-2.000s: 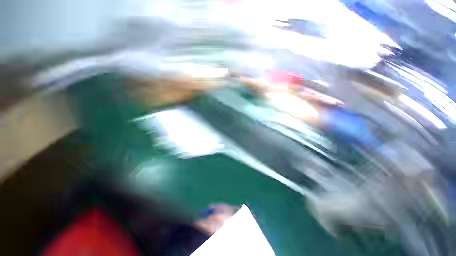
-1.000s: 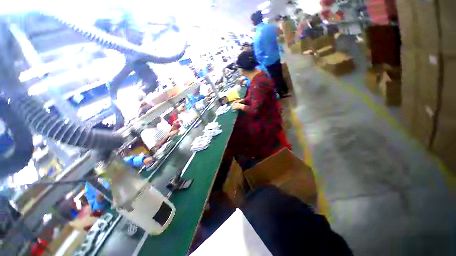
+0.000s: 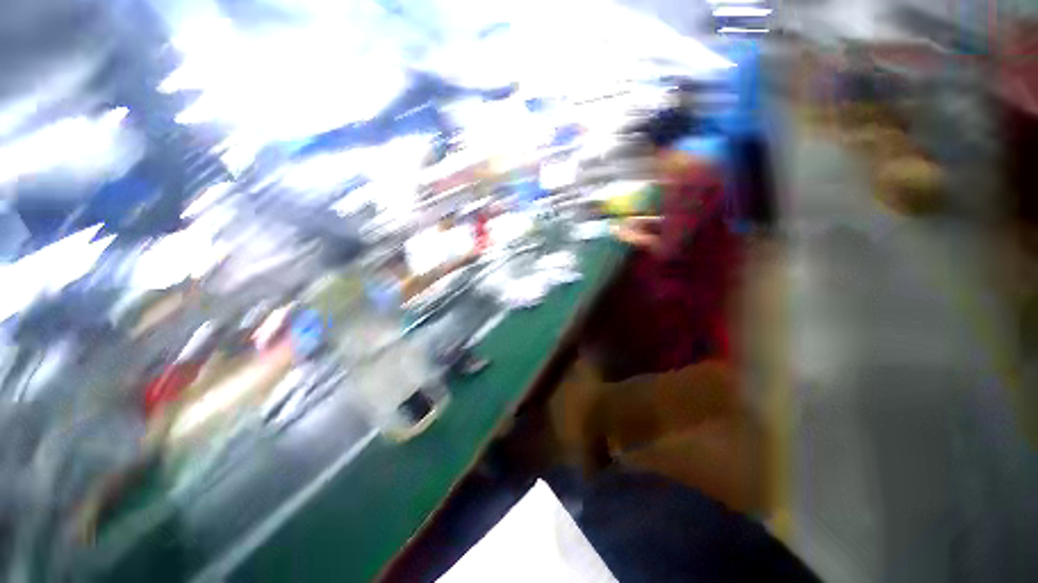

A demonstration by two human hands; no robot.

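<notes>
The frame is strongly blurred and neither of my hands can be made out. The green bench (image 3: 501, 399) runs diagonally away from me. A blurred heap of white pieces (image 3: 533, 277) lies on it further along. The off-white extraction duct (image 3: 387, 382) hangs over the bench, with a dark patch at its lower end. A small dark holder (image 3: 469, 363) is beside the duct. A plain white shape (image 3: 533, 547) with a pointed top covers the bottom centre; I cannot tell what it is.
An open brown carton (image 3: 672, 421) stands beside the bench. A person in a dark red patterned top (image 3: 689, 251) is at the bench beyond it, with a person in blue (image 3: 746, 125) behind. The grey aisle (image 3: 876, 376) runs along the right.
The view has swung left and blurred since one second ago; the duct, bench, carton and people now appear further right. The small hand area seen two seconds ago is no longer visible.
</notes>
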